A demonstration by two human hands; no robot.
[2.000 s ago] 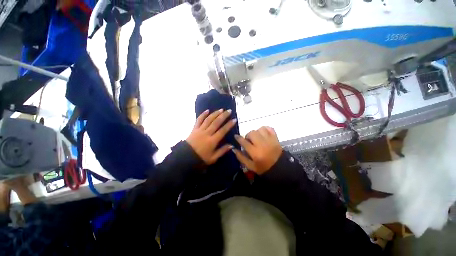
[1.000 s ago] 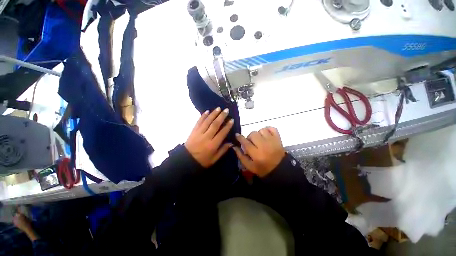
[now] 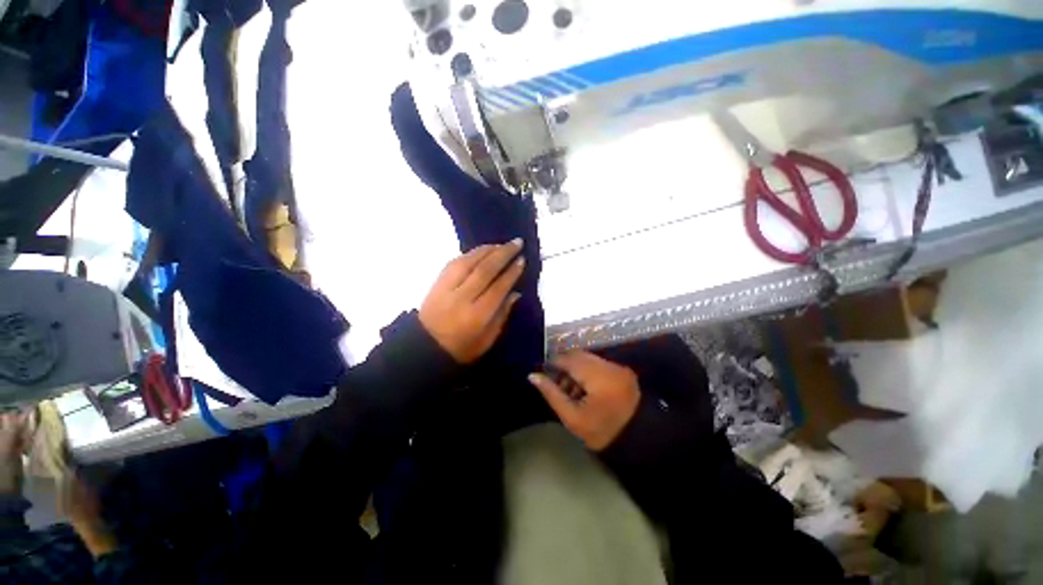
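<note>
A navy cut piece (image 3: pixel 463 200) runs from the table left of the needle, past the presser foot (image 3: pixel 528 183) of the white lockstitch sewing machine (image 3: pixel 675 97), down to the table's front edge. My left hand (image 3: pixel 475 301) lies on it with fingers together, pressing it. My right hand (image 3: pixel 589 394) is lower, at the front edge, with thumb and fingers pinching the cloth's right edge. The cloth's lower end merges with my dark clothing and cannot be made out.
Red-handled scissors (image 3: pixel 801 206) lie under the machine arm beside a dark strip (image 3: pixel 918 217). A navy panel stack (image 3: pixel 246 303) and narrow dark strips (image 3: pixel 272 137) lie left. Another person's hands (image 3: pixel 69 486) show lower left by a neighbouring machine (image 3: pixel 57 331). White material (image 3: pixel 984 377) hangs right.
The navy piece's far end has moved further past the needle and curves up and left. My right hand has moved down toward the table's front edge. My left hand stays on the cloth.
</note>
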